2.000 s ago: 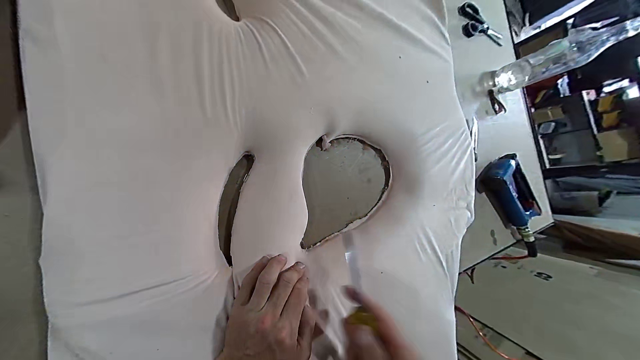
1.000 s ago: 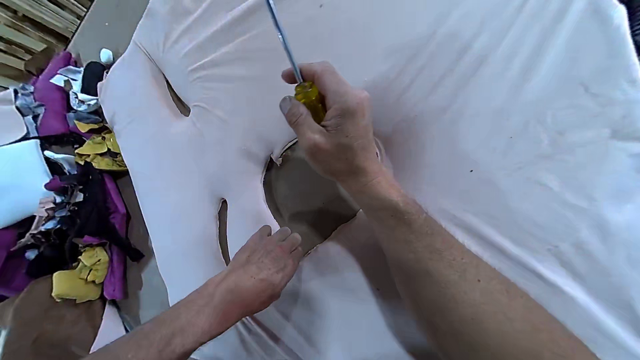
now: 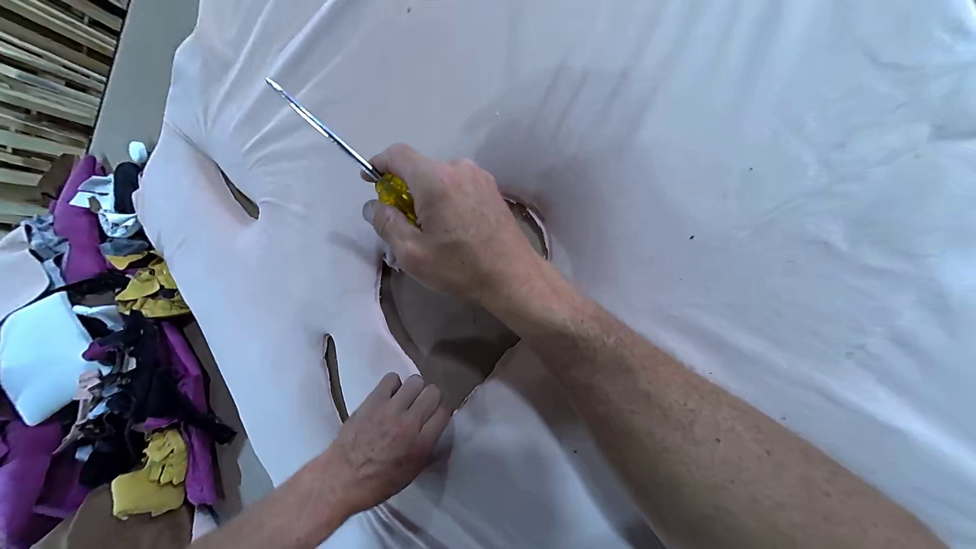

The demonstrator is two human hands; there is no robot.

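Pale pink stretched fabric fills most of the head view, with a large teardrop-shaped opening and two narrow slits, one at the upper left and one lower down. My right hand is closed around the yellow handle of a screwdriver, above the upper part of the large opening. The metal shaft points to the upper left, over the fabric. My left hand lies on the fabric at the lower end of the large opening, fingers bent; its fingertips touch the cloth, and whether they pinch it cannot be told.
A heap of fabric scraps lies at the left, with purple cloth, yellow pieces, black strips and a pale blue-white piece. Wooden slats stand in the upper left corner.
The view has swung round since two seconds ago, from the tools on the right to the scraps on the left. The right hand has moved from beside the left hand to above the opening, holding the screwdriver.
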